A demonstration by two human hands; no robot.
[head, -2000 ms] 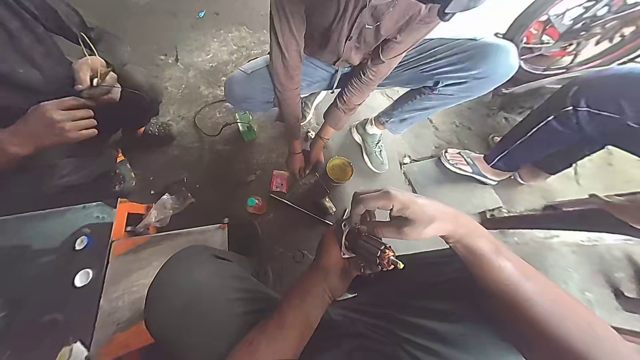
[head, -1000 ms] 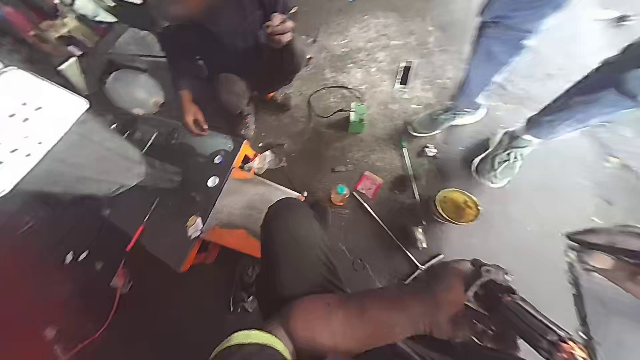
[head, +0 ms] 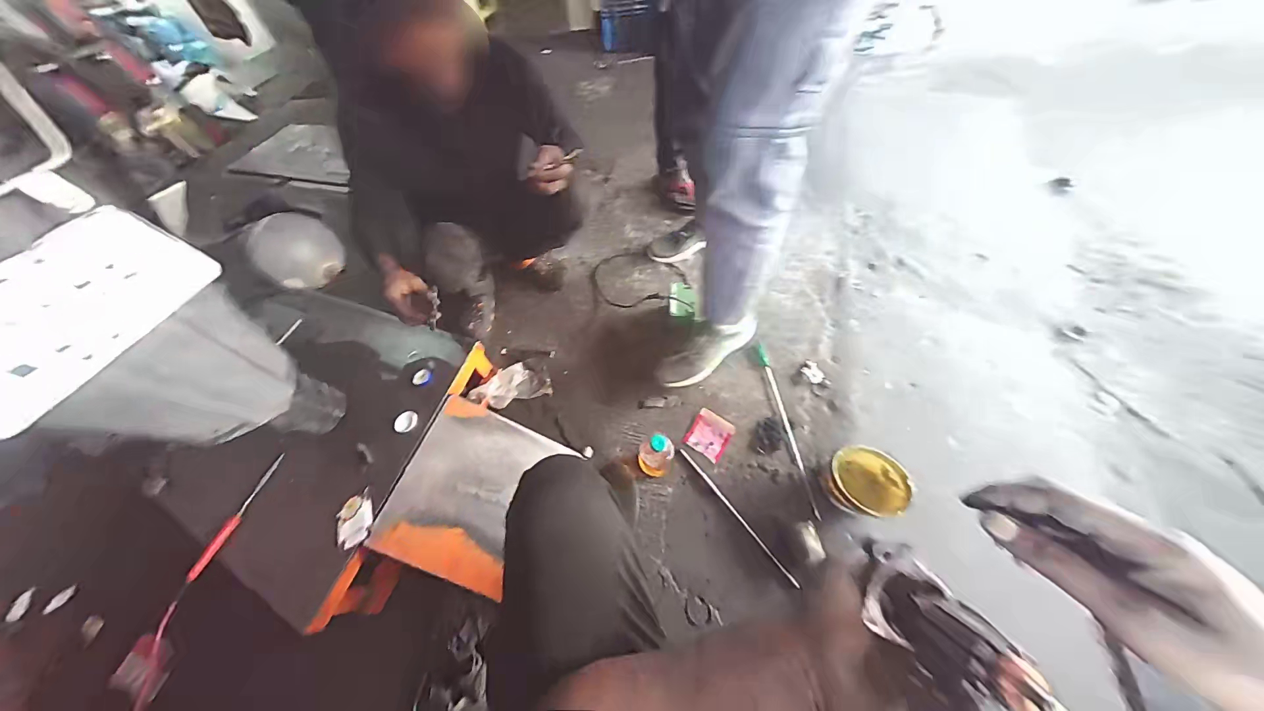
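My left hand grips a dark motor part with copper-coloured windings at the lower right; the hand is blurred and its fingers are partly hidden. To the right of the part, my right hand is apart from it, with thumb and fingertips close together; whether something small is between them cannot be told. Just beyond my left hand stands a round tin with yellow contents. A thin metal rod and a long screwdriver with a green handle lie on the ground.
A small bottle with a teal cap stands by a red packet. An orange-edged metal stand is beside my knee. A red-handled tool lies at left. One person squats ahead; another stands near a green box.
The view has swung far to the left since the first frame. My right hand has come off the motor part, which it touched two seconds ago. The person in jeans, crouching earlier, now stands.
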